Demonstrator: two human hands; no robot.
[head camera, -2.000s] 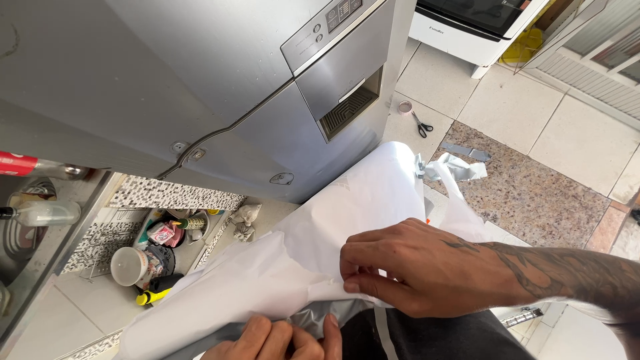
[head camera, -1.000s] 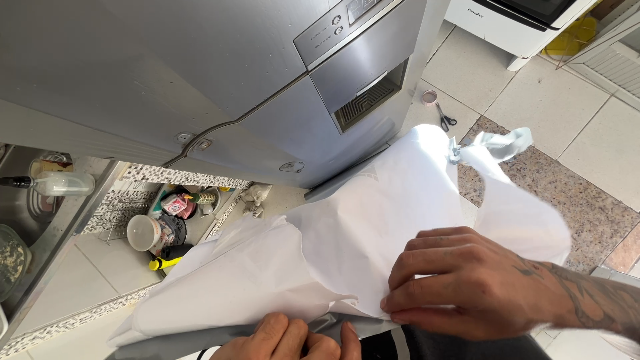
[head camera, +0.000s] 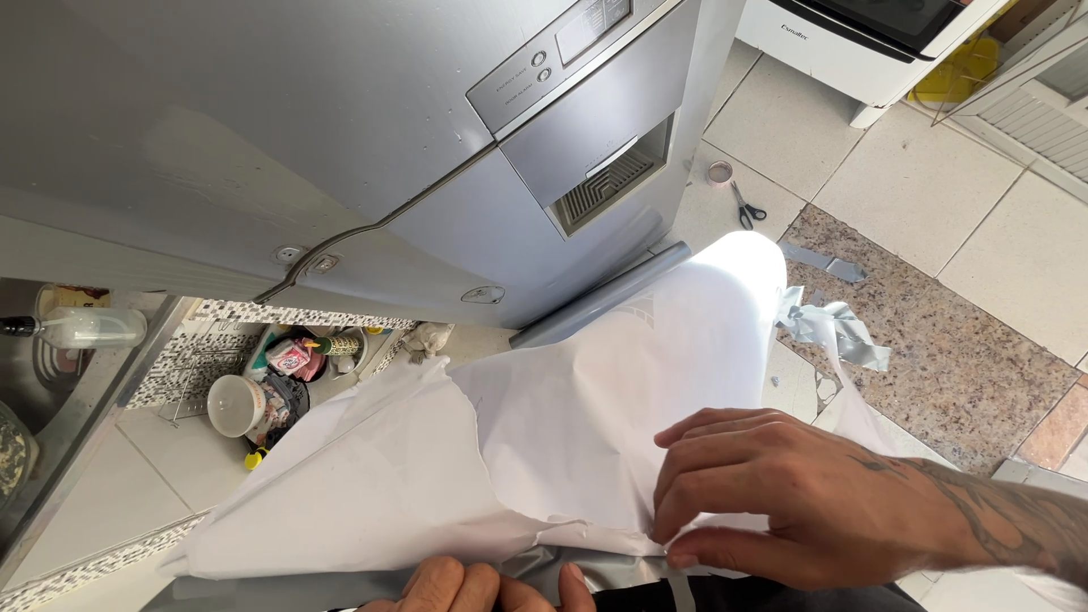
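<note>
A large sheet of white backing paper (head camera: 578, 399) spreads across the lower middle, with grey, silvery film (head camera: 544, 568) along its near edge. My right hand (head camera: 765, 493) pinches the paper's torn edge between thumb and fingers. My left hand (head camera: 484, 586), partly cut off by the bottom of the view, has its fingers curled on the grey film. A rolled part of grey film (head camera: 603, 293) lies beyond the paper, beside the silver refrigerator (head camera: 408, 255). Crumpled strips of film (head camera: 837, 327) hang at the paper's right end.
Scissors (head camera: 746, 206) and a roll of tape (head camera: 719, 174) lie on the tiled floor. A white stove (head camera: 824, 42) stands at the upper right. At left are a sink counter (head camera: 102, 425), a bottle (head camera: 93, 328), a white bowl (head camera: 235, 406) and a small figurine (head camera: 429, 338).
The paper flap over the film has shifted, and more of the rolled grey film shows beside the refrigerator. Both hands remain at the near edge.
</note>
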